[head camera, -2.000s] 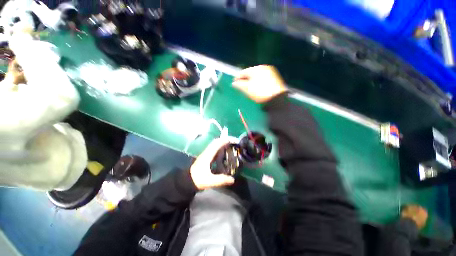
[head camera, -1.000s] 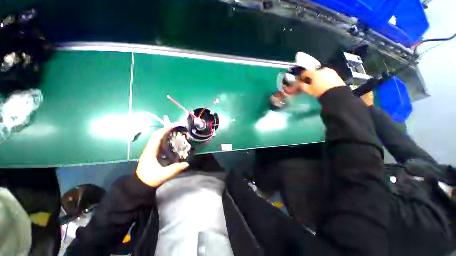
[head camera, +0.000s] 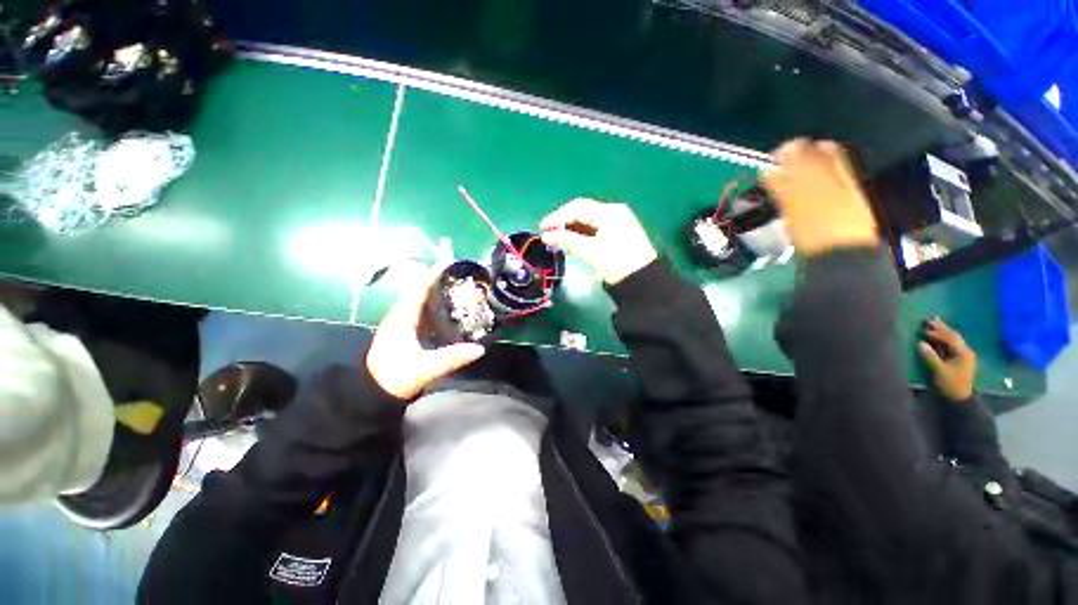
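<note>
My left hand (head camera: 406, 339) holds a round black camera module (head camera: 468, 304) with a silvery face, thumb below it. Right against it is the round black open end of a camera housing (head camera: 521, 274), facing up, with red-orange wires inside. One longer wire (head camera: 482, 213) sticks up to the left. My right hand (head camera: 605, 240) is at the opening's upper right, fingertips close together near the wires; whether they pinch one cannot be told. A white tail cable (head camera: 408, 267) lies beside my left hand.
A neighbour's blurred hand (head camera: 824, 197) is over another wired unit (head camera: 723, 236) at right; another hand (head camera: 949, 358) rests near the edge. Clear loops (head camera: 101, 177) and black modules (head camera: 124, 59) lie at left. A small white piece (head camera: 573, 340) is at the near edge.
My right hand now shows at the housing opening; a second ago only my left hand was there. The neighbour's unit is now lower, near the right end. My left hand keeps its hold.
</note>
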